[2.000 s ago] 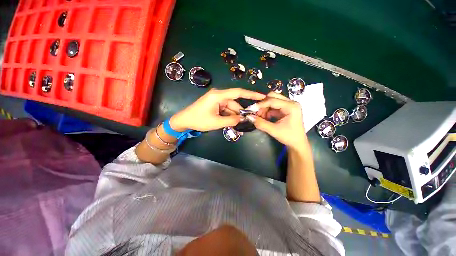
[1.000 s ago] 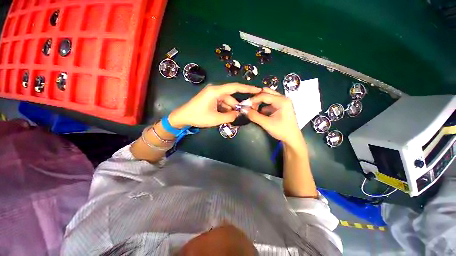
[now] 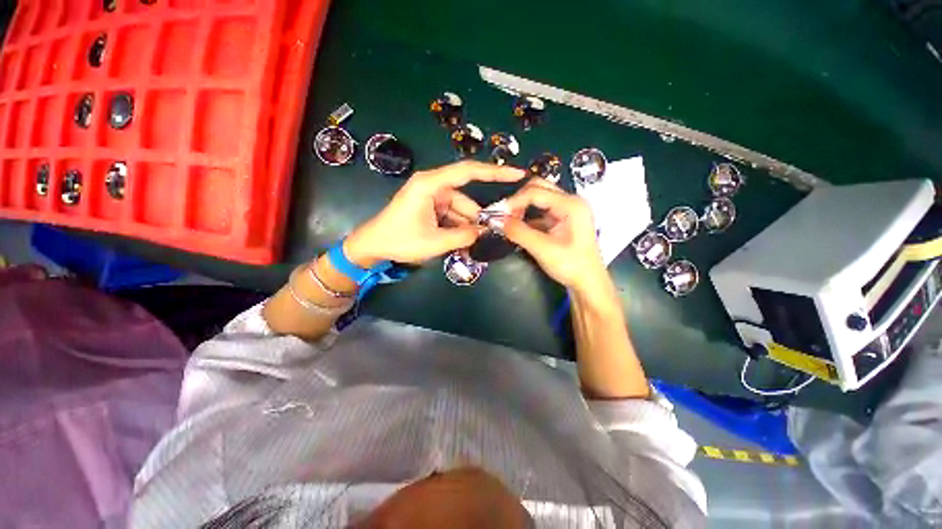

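My left hand [image 3: 426, 219] and my right hand [image 3: 558, 232] meet over the green bench and hold a small round unit [image 3: 496, 219] between their fingertips. The unit has a pale, silvery top and is partly hidden by the fingers. A dark round shape shows just below the fingertips; I cannot tell if it is part of the unit. A silver-rimmed round unit [image 3: 463, 268] lies below the hands. Several dark-and-gold parts [image 3: 468, 138] lie above them. A white paper sheet [image 3: 618, 207] lies right of my right hand.
A red pocketed tray [image 3: 155, 134] with several dark round parts is at left. Several round units [image 3: 682, 223] lie at right, beside a white bench instrument [image 3: 826, 279]. A pale metal strip [image 3: 651, 128] lies diagonally behind. A person's grey sleeve [image 3: 873, 455] shows at lower right.
The view has shifted, so the bench items sit a little farther left in the picture. My hands stay together at the fingertips, and the held piece shows slightly more of its pale side.
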